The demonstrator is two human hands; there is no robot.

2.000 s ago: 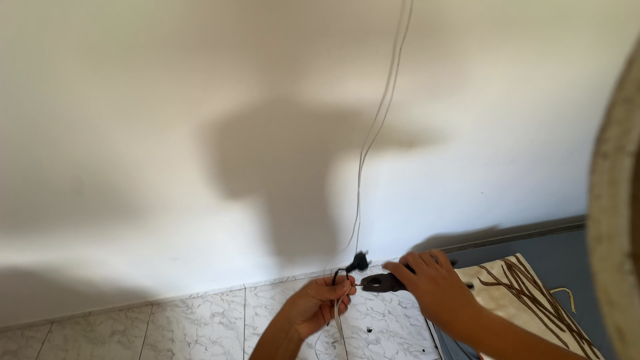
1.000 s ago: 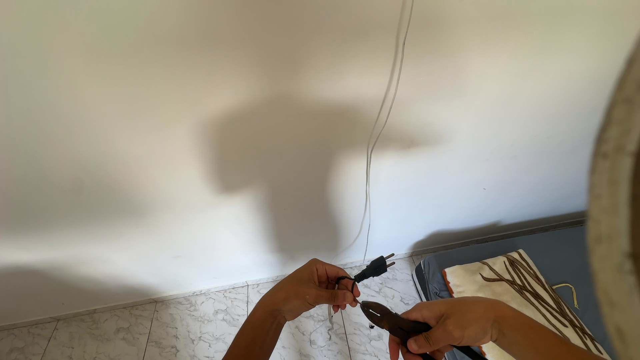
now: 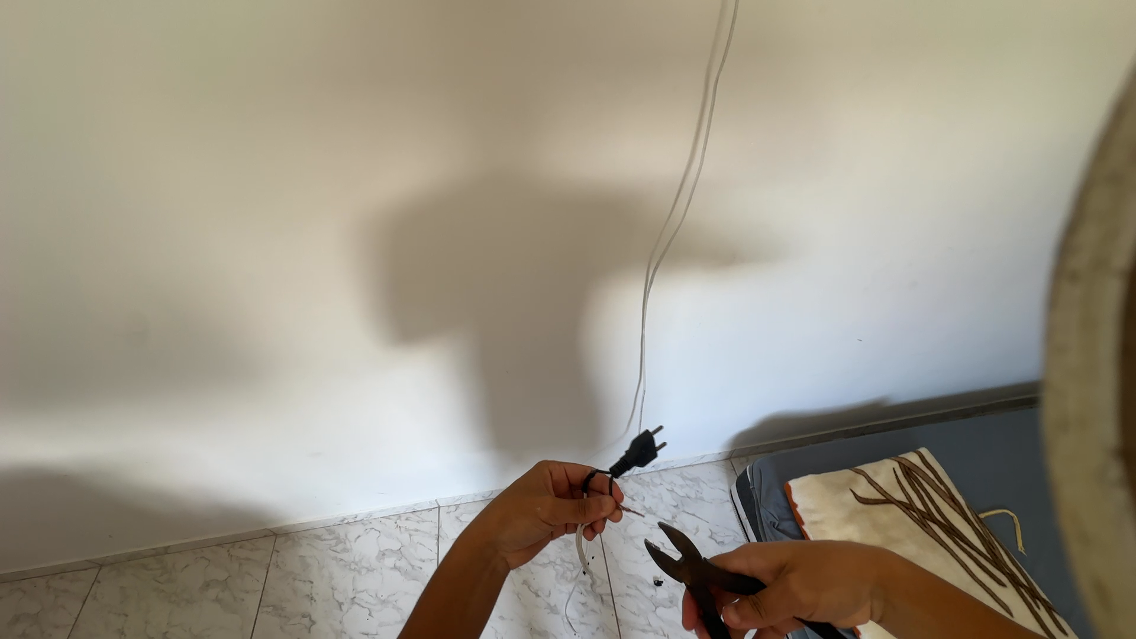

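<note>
My left hand pinches a black power cord, its bare copper end sticking out to the right past the fingertips. The black two-pin plug stands just above these fingers on a short loop of that cord. A thin white wire hangs below the same hand. My right hand grips the handles of dark pliers, whose jaws are parted and apart from the copper end, with nothing between them.
A pale wire runs down the white wall. Marble-patterned tiles cover the floor, with small dark bits on them. At the right, a cream cloth with brown stripes lies on a grey-blue mattress. A round pale edge fills the far right.
The pliers were at the wire end beside my left hand; now they are away from it with their jaws parted. More bare copper shows at my left fingertips than before.
</note>
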